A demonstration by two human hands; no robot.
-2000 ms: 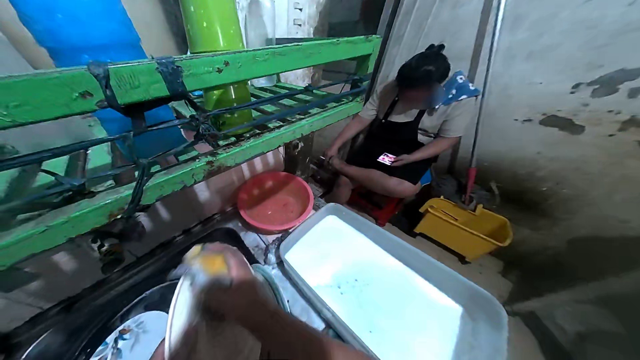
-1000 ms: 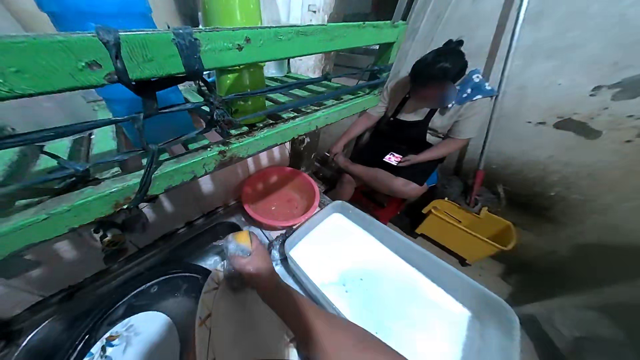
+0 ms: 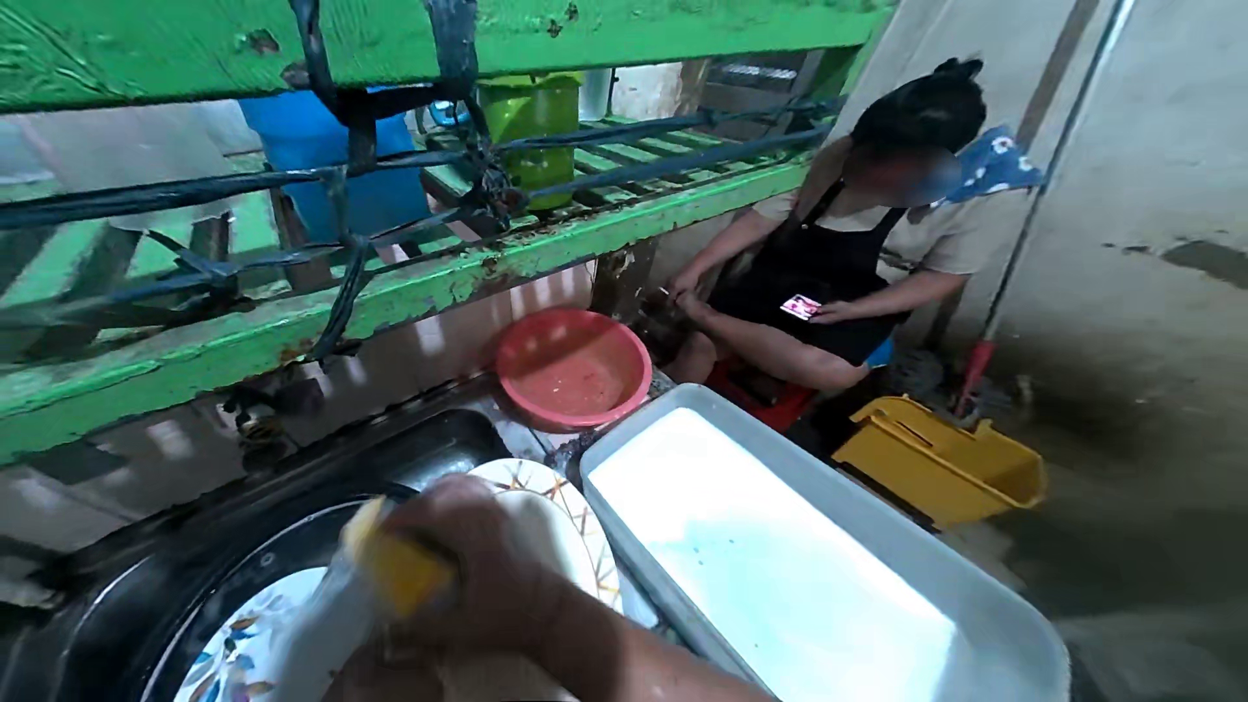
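My right hand (image 3: 478,565), blurred, grips a yellow sponge (image 3: 395,565) wrapped in something pale. Beneath it is a white plate with a patterned rim (image 3: 593,526). Part of my left hand (image 3: 375,673) shows at the bottom edge, close to the plate and sponge; what its fingers hold is hidden. A white plate with a blue and brown leaf print (image 3: 229,643) lies lower left, in a dark round basin (image 3: 185,609) within the black sink (image 3: 448,439).
Right of the plates stands a grey tub (image 3: 829,487) with whitish liquid. A red plastic basin (image 3: 575,366) sits behind. Beyond are a seated person (image 3: 829,244) with a phone (image 3: 801,307), a yellow mop bucket (image 3: 936,463) and a mop handle (image 3: 1043,185). A green slatted rack (image 3: 439,292) spans above.
My right hand with the sponge has moved from the plate's upper edge down and left across the plate. My left hand has come partly into view at the bottom.
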